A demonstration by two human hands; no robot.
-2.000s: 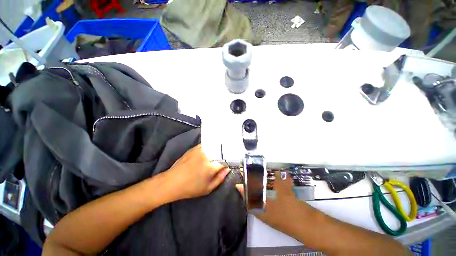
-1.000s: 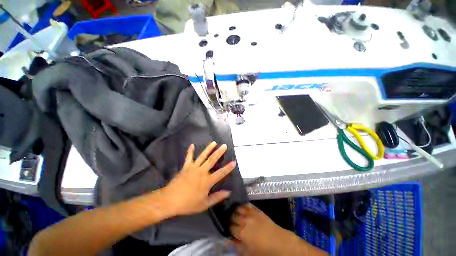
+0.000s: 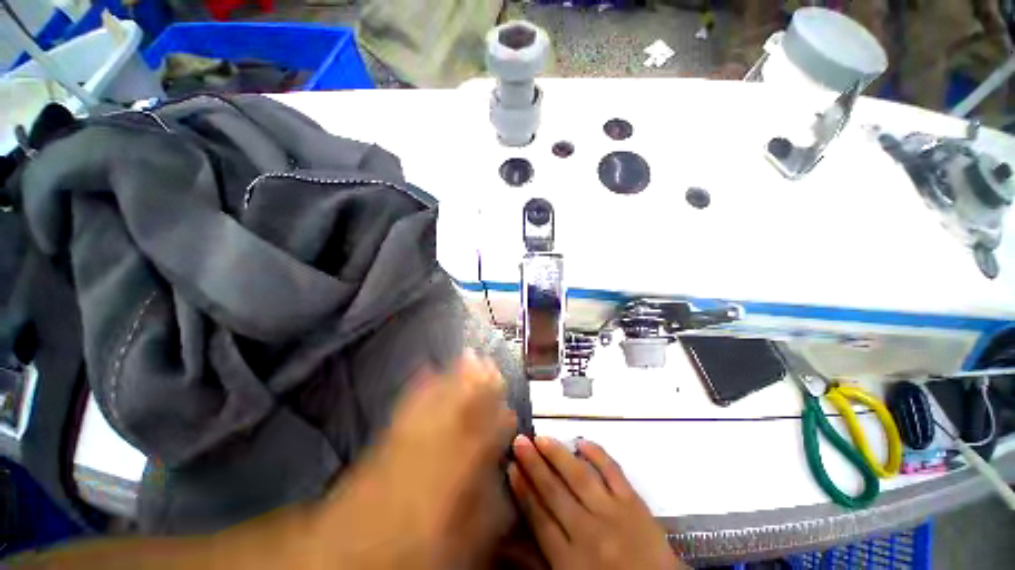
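The dark grey garment [image 3: 267,267] lies heaped on the left of the white sewing machine [image 3: 668,251], with a pale stitched line across it. Its right edge runs under the left end of the machine head. My left hand [image 3: 451,418] is blurred and lies on the garment near that edge; its fingers look bent, and whether they grip cloth cannot be told. My right hand [image 3: 579,490] lies at the garment's right edge with its fingertips on the cloth edge and the white bed; its grip cannot be told. The needle area is hidden behind the head.
A black phone [image 3: 735,365] lies on the machine bed. Green and yellow scissors [image 3: 851,434] lie to its right, beside a black object [image 3: 910,415]. A blue crate [image 3: 334,56] stands behind at the left. Part of another blue crate [image 3: 879,551] shows below the table's front edge.
The view has shifted so the machine head appears lower and larger. My left hand has gone from spread flat to bent and blurred. My right hand has moved up from the lap side onto the table.
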